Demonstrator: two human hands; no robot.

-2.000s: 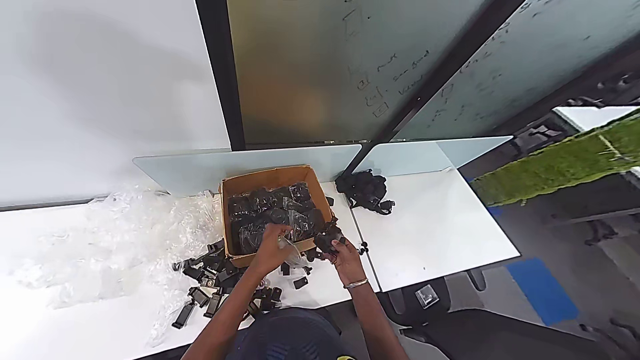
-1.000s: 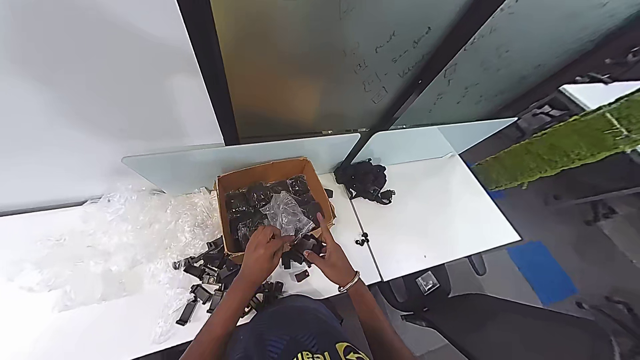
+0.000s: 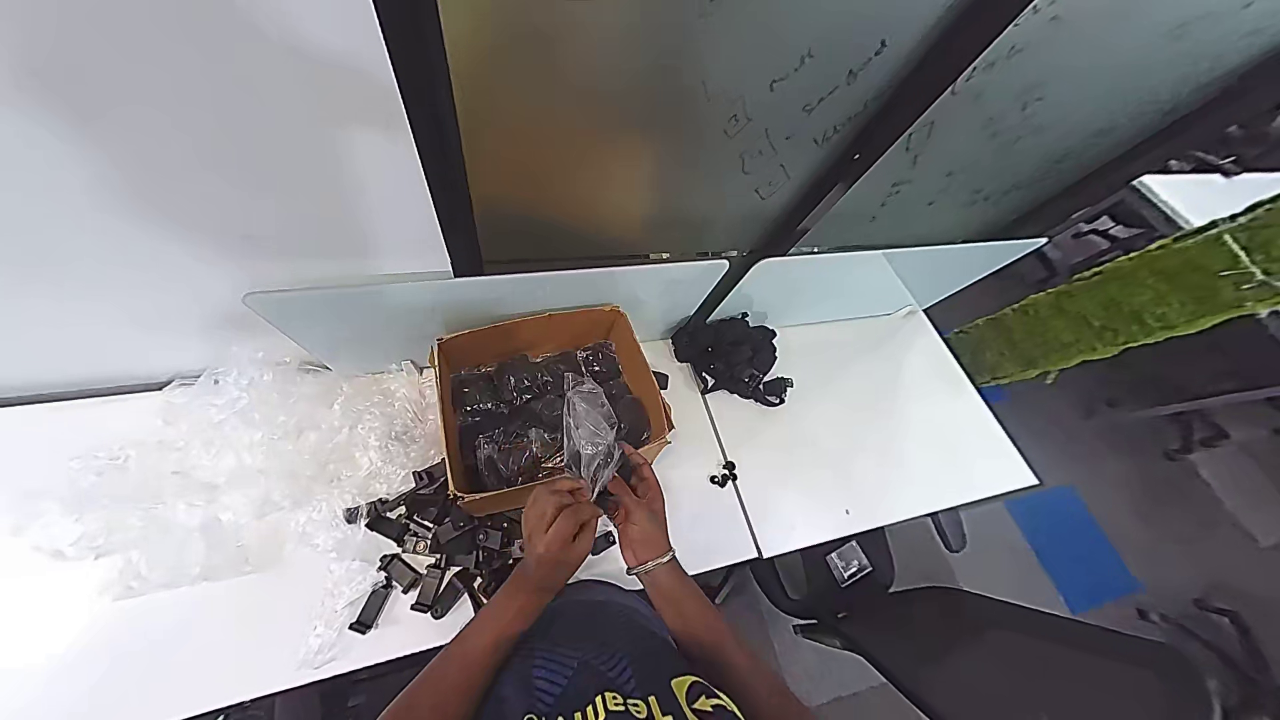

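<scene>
My left hand (image 3: 560,532) pinches the lower end of a clear plastic bag (image 3: 590,430), which stands up over the near side of an open cardboard box (image 3: 545,330). Close beside it, my right hand (image 3: 638,508) has its fingers around a dark part, mostly hidden by the fingers, at the bag's lower right. Inside the box lie several black items in clear wrapping (image 3: 510,455). Loose black plastic parts (image 3: 430,530) are heaped on the white table left of my hands, against the box's near side.
Crumpled clear plastic bags (image 3: 220,480) cover the table's left part. Black straps (image 3: 735,355) lie right of the box, and small black round pieces (image 3: 723,474) sit by the table seam. A low glass divider (image 3: 400,315) runs behind; a black chair (image 3: 1000,640) stands at the right.
Both hands have drawn close together at the box's near edge. The clear bag, which lay flatter over the box one second ago, now stands upright from my fingers.
</scene>
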